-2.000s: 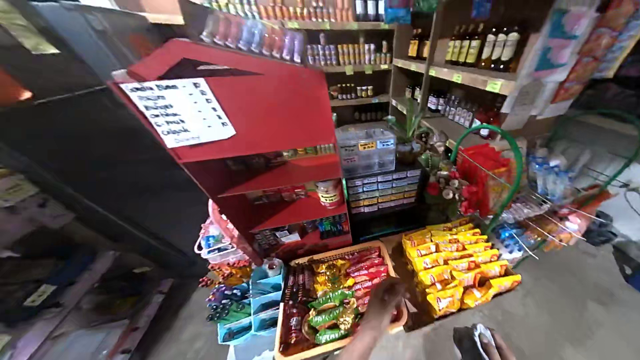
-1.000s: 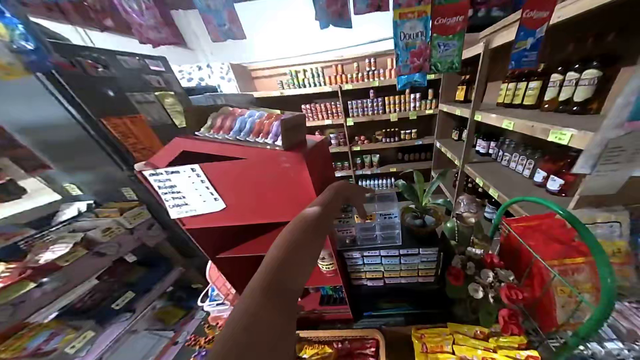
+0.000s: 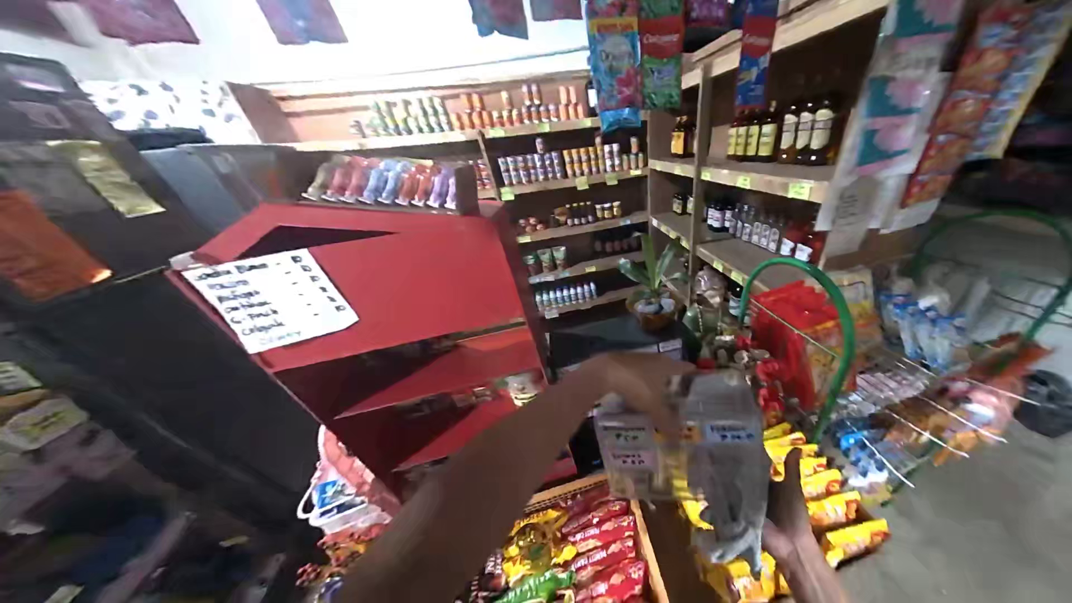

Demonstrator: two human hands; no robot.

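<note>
A clear plastic container (image 3: 724, 461) with handwritten labels on its front is held over the snack packets, somewhat blurred. My left hand (image 3: 641, 385) reaches from the lower left and grips its top and left side. At its lower right, my right hand (image 3: 787, 519) supports the container, thumb pointing up. Below lie yellow snack packets (image 3: 854, 536), and to the left a wicker basket (image 3: 649, 544) holds red, green and yellow packets (image 3: 603, 544). Behind my left hand is the dark top of a drawer unit (image 3: 595, 339) with a potted plant (image 3: 653, 280).
A red wooden shelf unit (image 3: 419, 285) with a handwritten paper (image 3: 268, 297) stands left of the container. Shelves of bottles (image 3: 754, 134) line the back right. At right is a wire rack with a green hoop (image 3: 842, 335). Sachet strips (image 3: 615, 63) hang above.
The clear container has come off the drawer unit and is now held over the packets. My left hand has moved down and right with it. My right hand, out of view one second ago, now touches it.
</note>
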